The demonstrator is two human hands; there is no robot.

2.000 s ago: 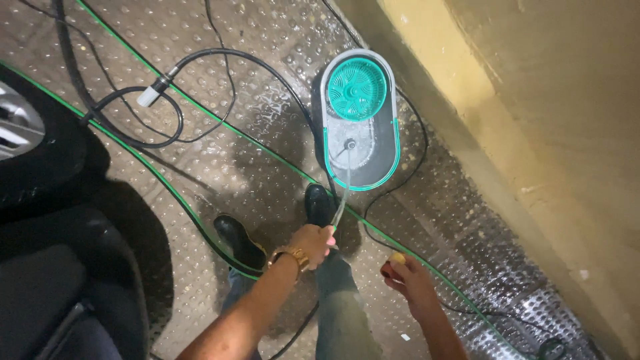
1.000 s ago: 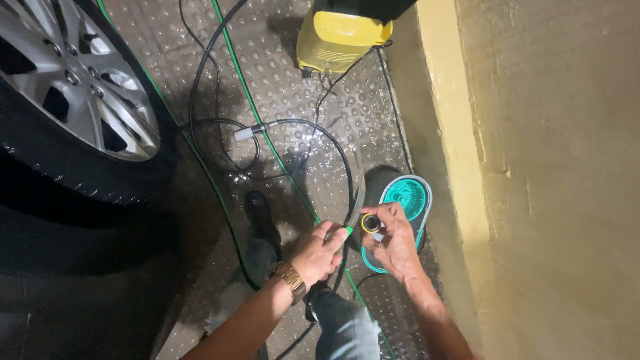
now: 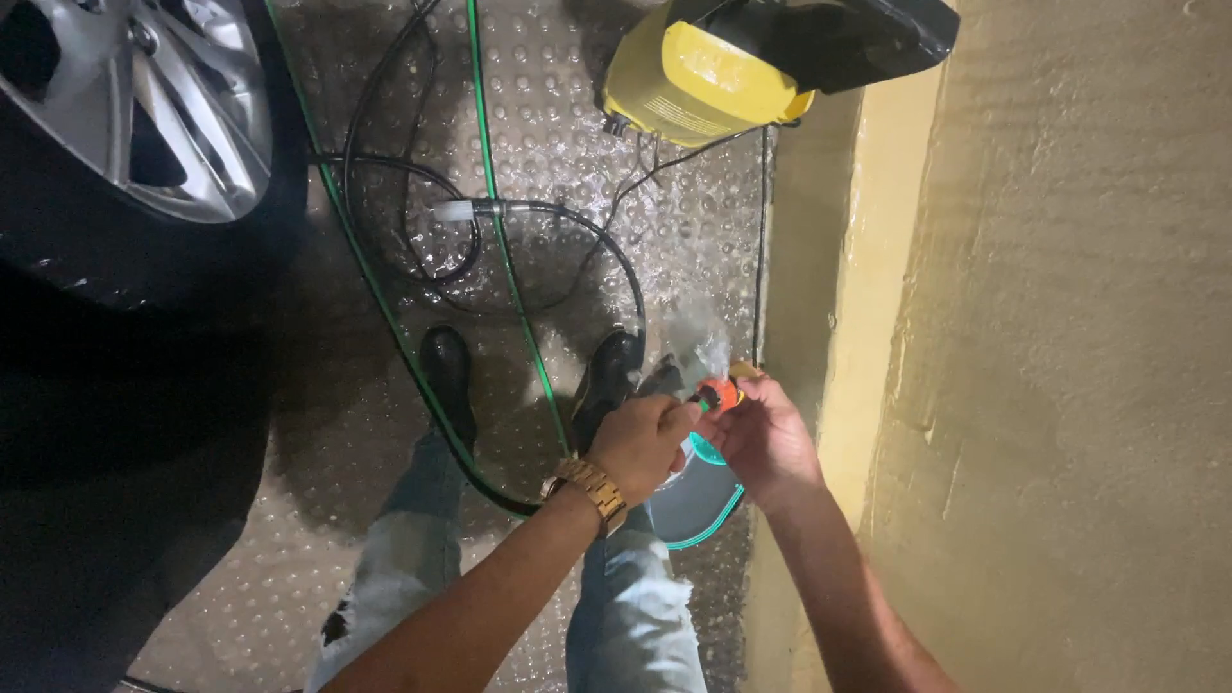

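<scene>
My left hand (image 3: 643, 448), with a watch at its wrist, grips the end of a green garden hose. My right hand (image 3: 765, 433) holds an orange and black hose connector (image 3: 720, 395) against that hose end. Water sprays up and away from where the two meet. Below the hands, partly hidden by them, stands a grey and turquoise mop bucket (image 3: 698, 505) on the wet floor.
A yellow and black pressure washer (image 3: 722, 72) stands at the top by the wall (image 3: 1039, 337). A car wheel (image 3: 164, 106) is at upper left. A green hose (image 3: 486, 144) and a black hose (image 3: 616, 250) with a pale end piece (image 3: 452, 211) lie across the studded floor.
My two hands, apart two seconds ago, have come together at the hose end. Water that ran down into the bucket now sprays at the connector. The view has shifted, bringing in the pressure washer.
</scene>
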